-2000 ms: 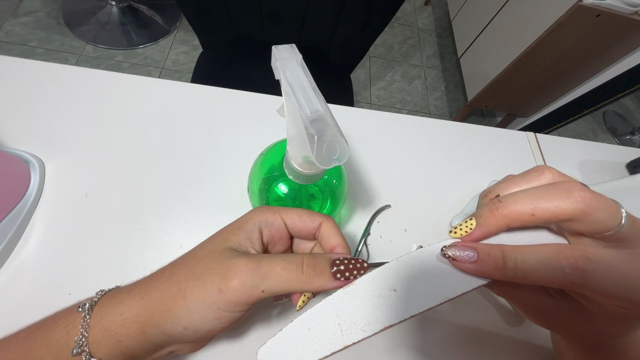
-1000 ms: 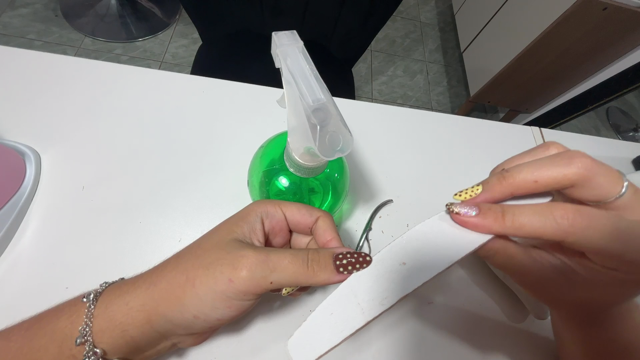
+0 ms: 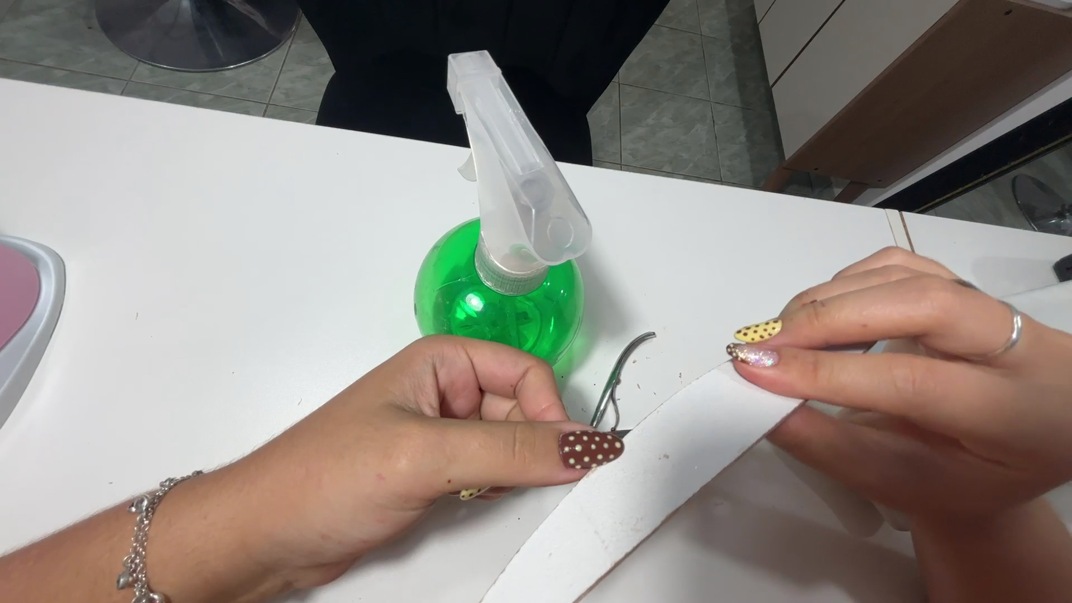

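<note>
My right hand (image 3: 913, 368) holds a white curved nail file (image 3: 645, 477) by its upper right end, between thumb and fingers. My left hand (image 3: 427, 444) is curled, with its brown, dotted thumbnail beside the file's left edge; no held object shows in it, and its fingertips are mostly hidden. Just beyond that thumb lie metal nippers (image 3: 621, 373), their lower part hidden. A round spray bottle (image 3: 502, 310) with green liquid and a clear-white spray head stands behind my left hand.
The white table (image 3: 209, 226) has small specks of debris around the nippers. A grey-rimmed device with a pink pad (image 3: 33, 310) sits at the left edge. Pale material (image 3: 1038, 306) lies behind my right hand. A dark chair (image 3: 469, 75) stands beyond the table.
Compared with two seconds ago, my right hand is farther up the view and the file slants more steeply. My left hand has stayed in nearly the same place.
</note>
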